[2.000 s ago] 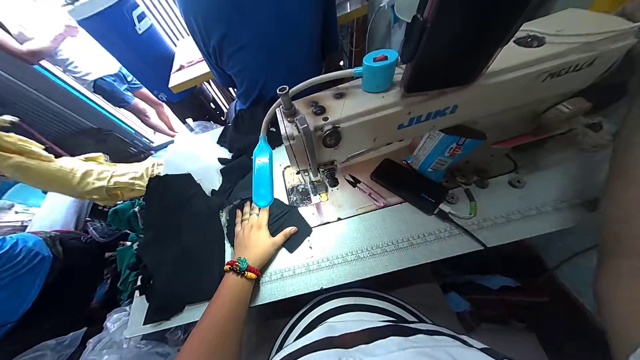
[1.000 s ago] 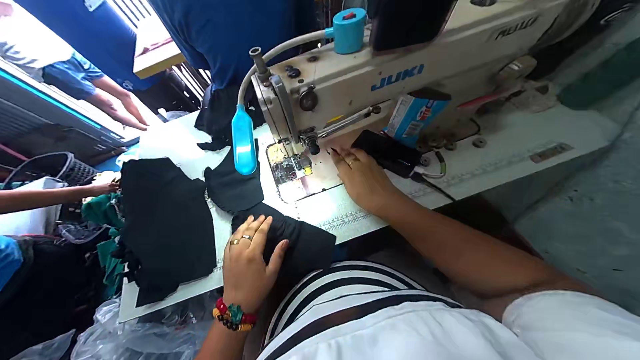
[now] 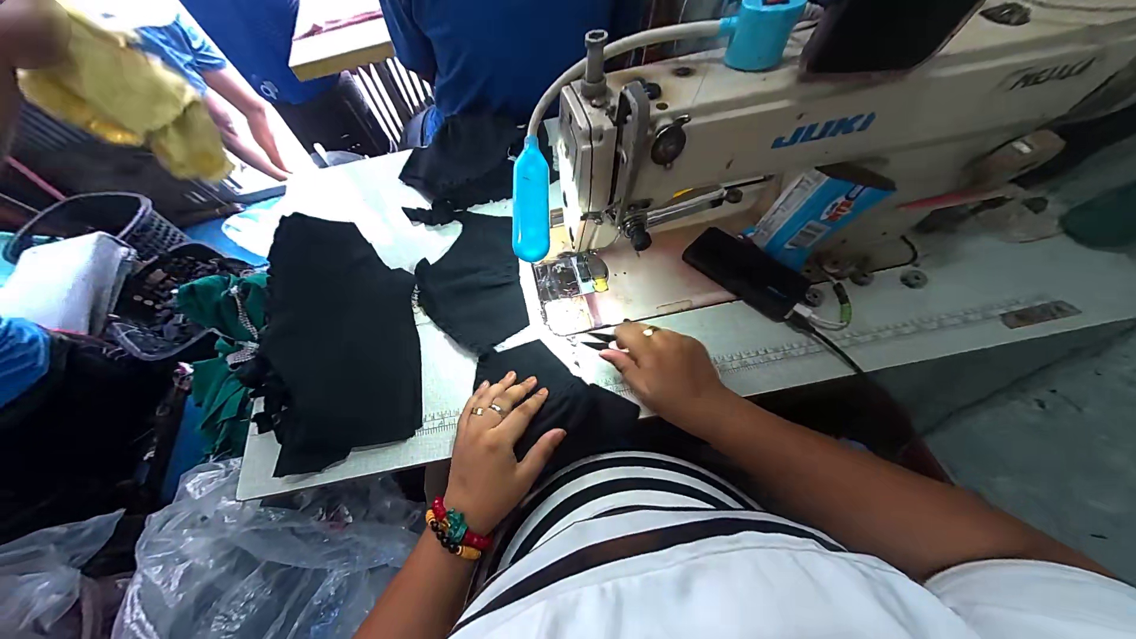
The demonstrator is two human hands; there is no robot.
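Note:
My left hand lies with fingers apart on a piece of black fabric at the table's front edge. In my right hand is a pair of thread snips, blades pointing left, just in front of the lit needle plate of a Juki sewing machine. Another black fabric piece lies left of the needle plate, and a larger black piece is farther left. A blue lamp on a bent neck hangs beside the machine head.
A black power bank with a cable and a blue box rest by the machine. Green fabric hangs at the table's left edge, near a plastic basket. Clear plastic bags lie below. Another person in blue is behind the table.
My right hand, out of view two seconds ago and beside the power bank one second ago, has moved toward the table's front edge with the snips. The black fabric under my left hand has shifted toward me.

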